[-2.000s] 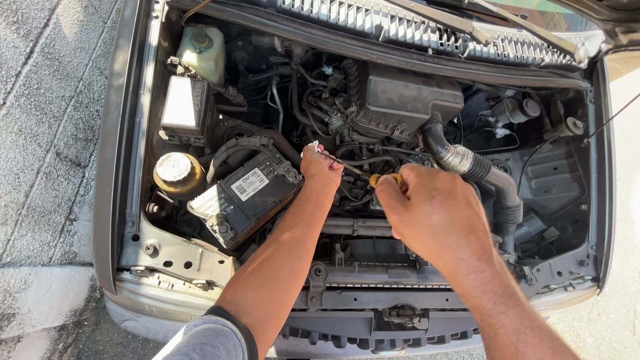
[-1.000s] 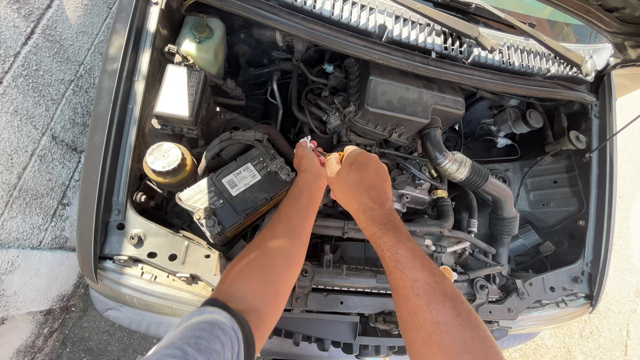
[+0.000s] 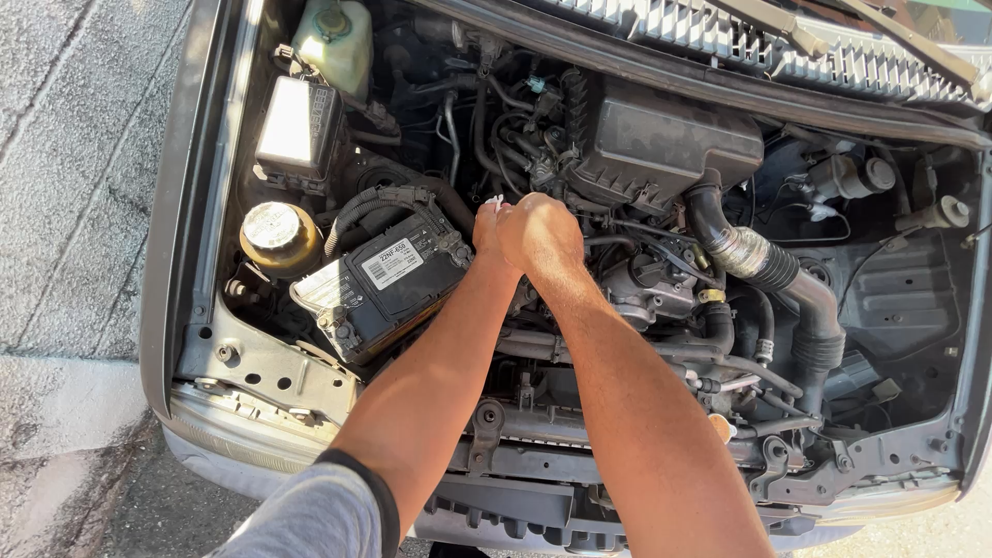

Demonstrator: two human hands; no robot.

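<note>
Both my hands meet over the middle of the engine bay, between the car battery (image 3: 403, 271) and the black air filter housing (image 3: 659, 136). My left hand (image 3: 490, 232) is curled, partly covered by the other, with a bit of white cloth or paper (image 3: 496, 201) at its fingertips. Against it, my right hand (image 3: 544, 232) is closed, its back to the camera. Whatever lies inside the right fist is hidden, and so is the dipstick-like rod seen earlier.
An amber reservoir with a pale cap (image 3: 280, 239), a fuse box (image 3: 296, 132) and a whitish fluid tank (image 3: 335, 46) line the left side. The intake hose (image 3: 744, 252) curves down at right. Along the front runs the radiator support (image 3: 542, 457).
My right hand has moved left to meet my left hand. Two seconds ago it was apart, holding a yellow-handled thin rod that reached to the left fingers.
</note>
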